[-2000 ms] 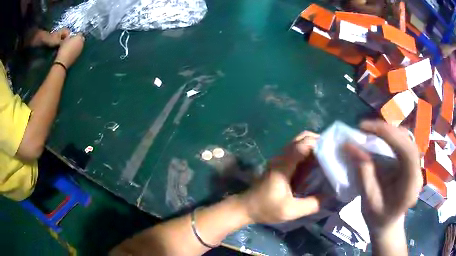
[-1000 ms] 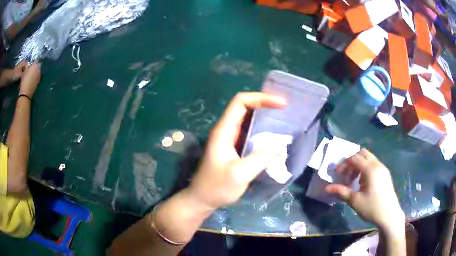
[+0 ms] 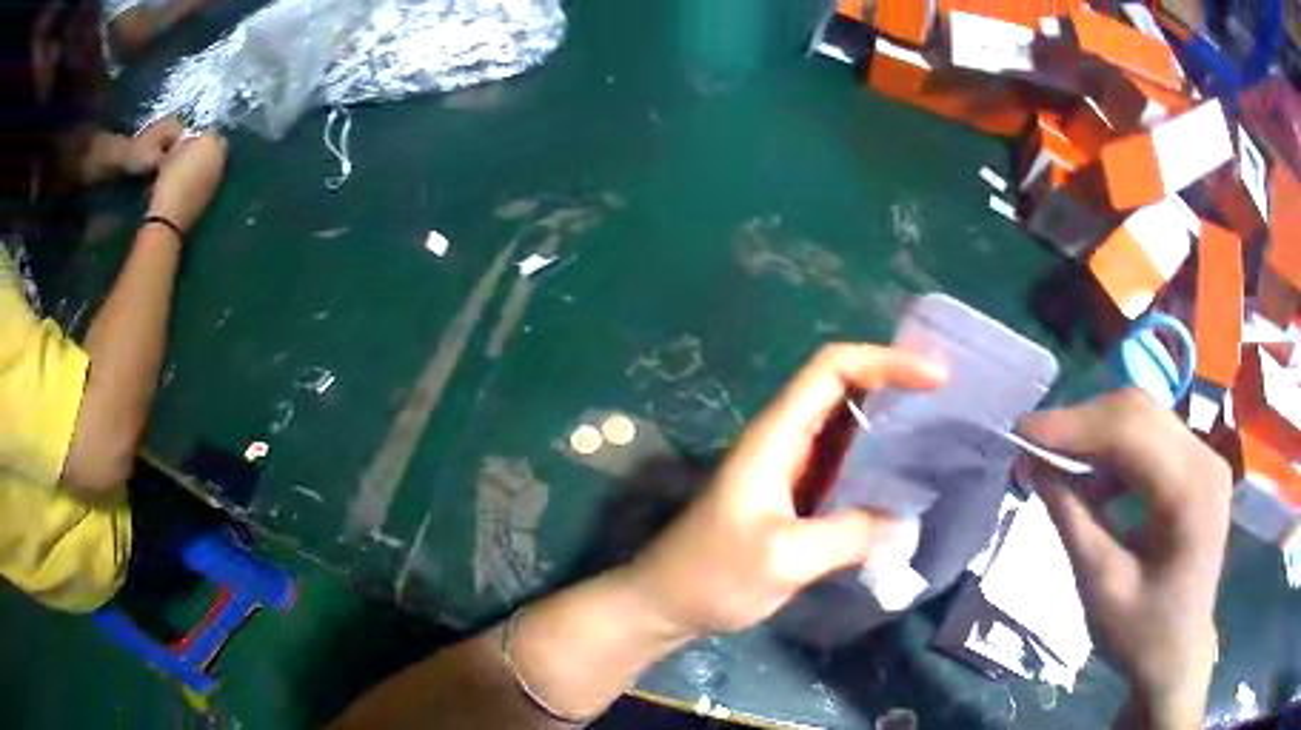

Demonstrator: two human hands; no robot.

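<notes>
A retail box (image 3: 949,428) with its grey-white inside and raised tuck flap towards me is tilted over the table's near edge. My left hand (image 3: 756,513) is shut on its left side, thumb at the open end. White paper or plastic (image 3: 896,568) shows inside, by my thumb. My right hand (image 3: 1134,499) is at the box's right side and pinches a thin white edge, a side flap or a leaflet; I cannot tell which. White leaflets (image 3: 1034,578) lie on the table between the box and my right hand, partly covered.
Orange and white boxes (image 3: 1220,307) are heaped at the right. A bottle with a light blue loop lid (image 3: 1157,357) stands beside them. Two gold-coloured discs (image 3: 602,434) lie on the green table (image 3: 671,171). A silvery heap (image 3: 442,46) and a person in a yellow sleeve (image 3: 43,442) are left.
My right hand has left the white leaflets and come to the box's right side, with a thin white edge in its fingers. My left hand still holds the box. The view has swung left.
</notes>
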